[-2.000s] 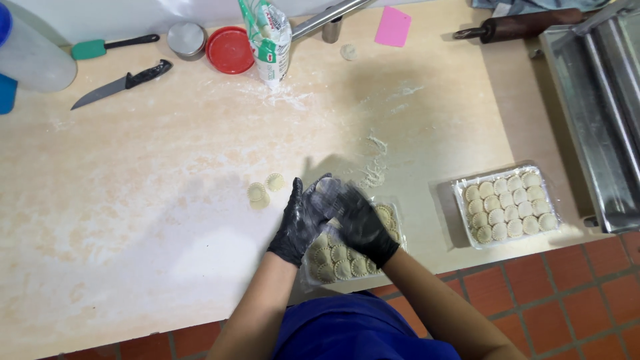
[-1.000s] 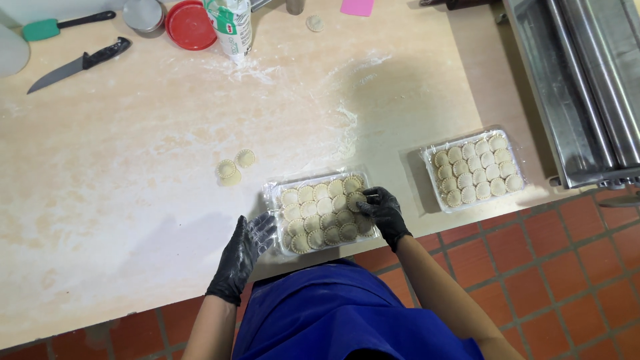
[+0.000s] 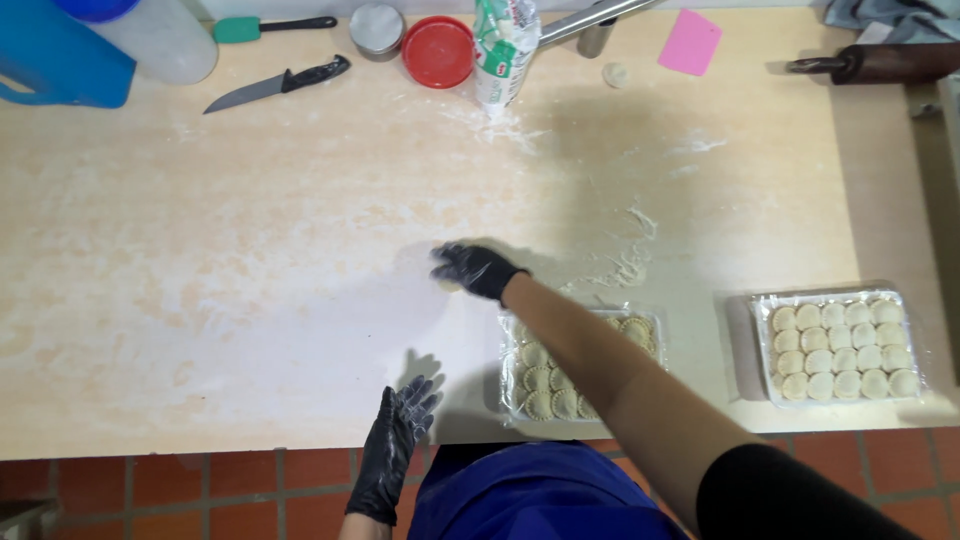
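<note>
My right hand [image 3: 480, 270], in a black floury glove, reaches over a pale dough round [image 3: 449, 286] that shows only partly beneath it; whether the fingers grip it I cannot tell. My left hand [image 3: 397, 435], gloved the same way, hovers at the table's front edge with fingers apart and nothing in it. Just right of it lies a tray of crimped round filled pasta [image 3: 538, 379], partly covered by my right forearm. Another full tray of such rounds [image 3: 844, 339] rests farther right.
A kitchen knife [image 3: 262, 90], a green spatula [image 3: 238, 30], a metal tin [image 3: 376, 31], a red lid [image 3: 439, 52], a flour bag [image 3: 504, 56], a pink scraper [image 3: 690, 42] and a rolling pin [image 3: 892, 63] lie along the back. Flour is scattered on the wooden tabletop [image 3: 225, 247].
My right hand has left the near tray's right side and moved left and away from my body, over the loose rounds. My left hand has come away from the tray's left edge.
</note>
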